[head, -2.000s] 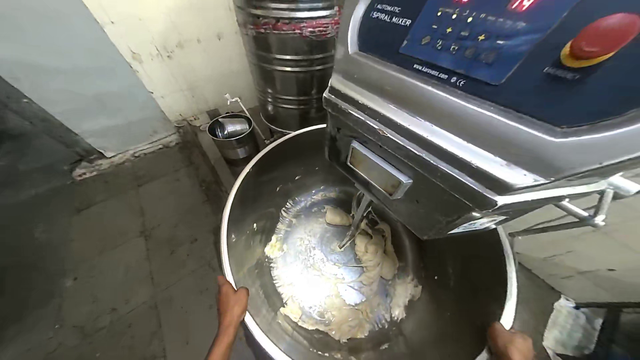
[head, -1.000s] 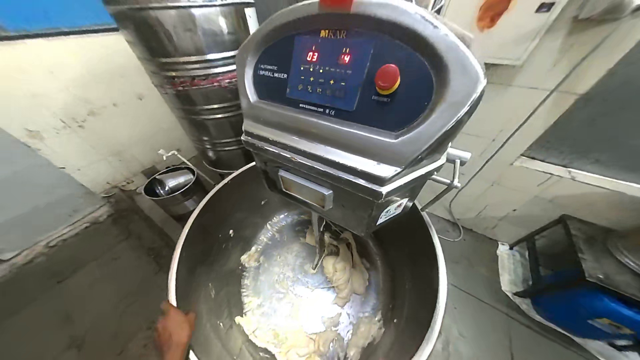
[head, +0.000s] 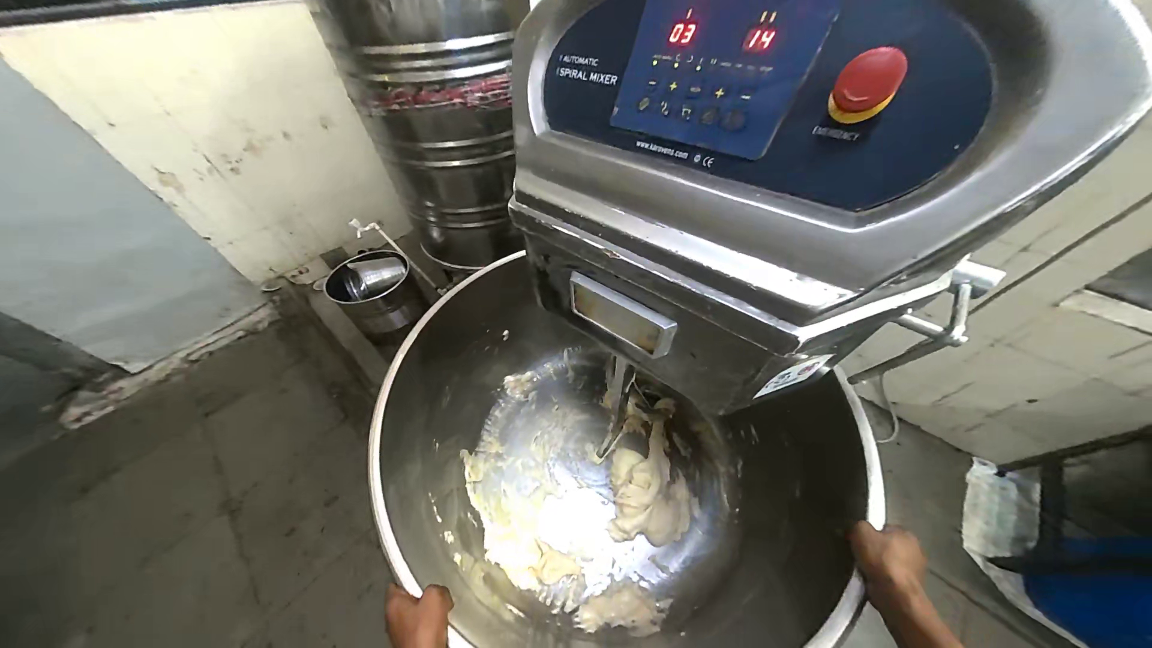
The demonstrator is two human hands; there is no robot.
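My left hand (head: 419,616) grips the rim of a large steel mixer bowl (head: 792,513) at its lower left. On the right side of the same rim, my right hand (head: 891,560) is closed around the edge. Inside the bowl, pale sticky dough (head: 650,497) gathers beside the metal spiral hook (head: 617,409), and thinner patches smear the bottom and wall. The spiral mixer's head (head: 684,261) overhangs the far side of the bowl. Its control panel (head: 702,81) has lit red digits, and a red emergency button (head: 869,83) sits to their right.
A steel bucket (head: 376,301) with a metal cup in it stands on the floor left of the bowl. Stacked steel drums (head: 441,126) rise behind it. A metal bar handle (head: 956,310) juts from the mixer's right side. A blue object (head: 1093,585) lies at the lower right.
The dough by the hook has changed shape. My right hand, out of view one second ago, shows on the right rim. The view has shifted considerably.
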